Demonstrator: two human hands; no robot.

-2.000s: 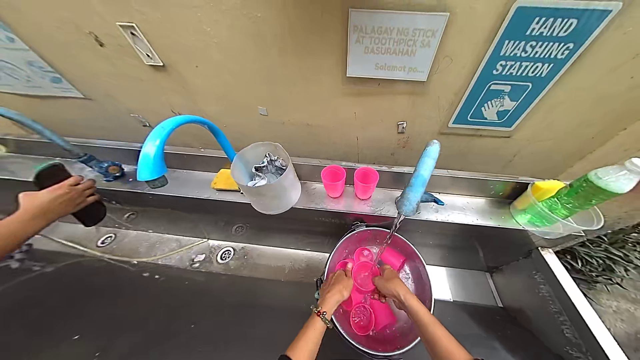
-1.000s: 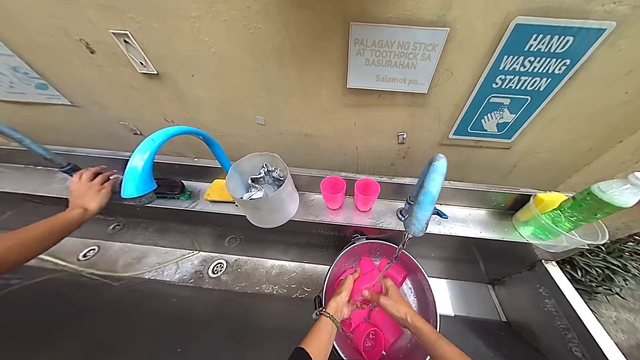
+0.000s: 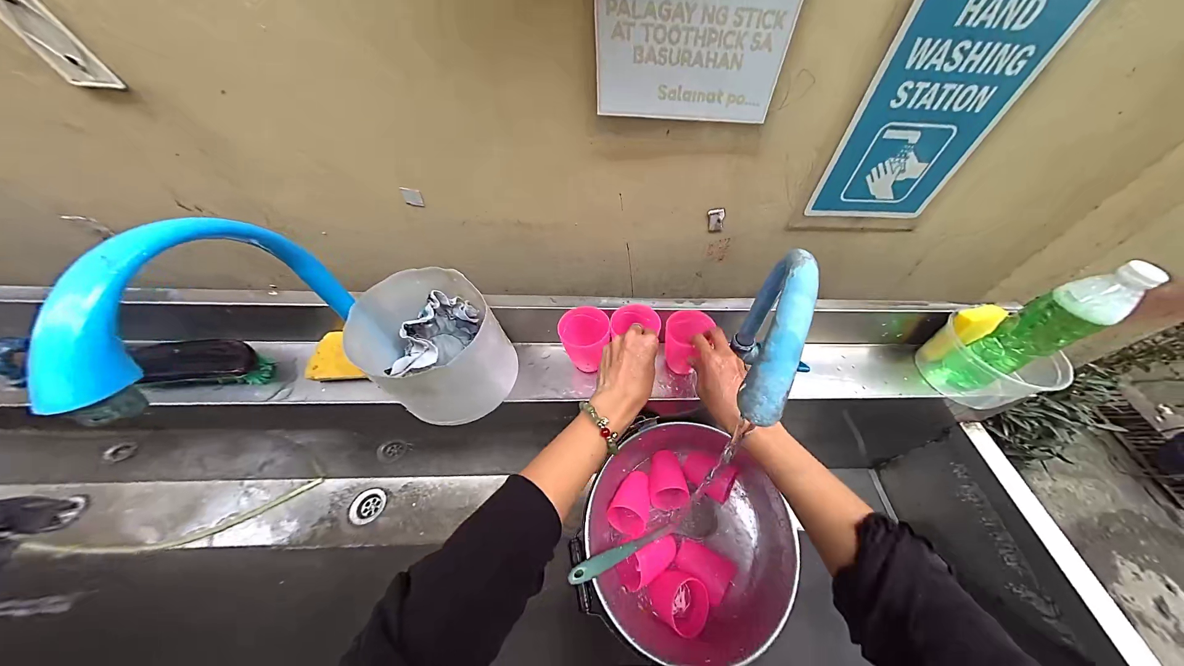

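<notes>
My left hand (image 3: pixel 628 370) is at a pink plastic cup (image 3: pixel 635 319) on the steel ledge, its fingers over the near side. Around another pink cup (image 3: pixel 687 340) close the fingers of my right hand (image 3: pixel 720 370), beside the tap. A third pink cup (image 3: pixel 584 339) stands upright to the left. Below my wrists sits a round metal pot (image 3: pixel 768 573) in the sink, holding several pink cups, water and a utensil with a green handle (image 3: pixel 618 558). Water runs into it from the blue-wrapped faucet (image 3: pixel 780 342).
On the ledge at left are a frosted container (image 3: pixel 453 384) with crumpled material, a blue curved handle or dipper (image 3: pixel 88 324), a yellow sponge (image 3: pixel 333 359) and a dark brush (image 3: pixel 199 362). At right, a clear tub (image 3: pixel 1027 377) holds a green bottle (image 3: pixel 1045 328) and something yellow.
Both my hands have moved up from the pot to the ledge, where three cups now stand instead of two. The green-handled utensil shows in the pot. The other person's hand has left view.
</notes>
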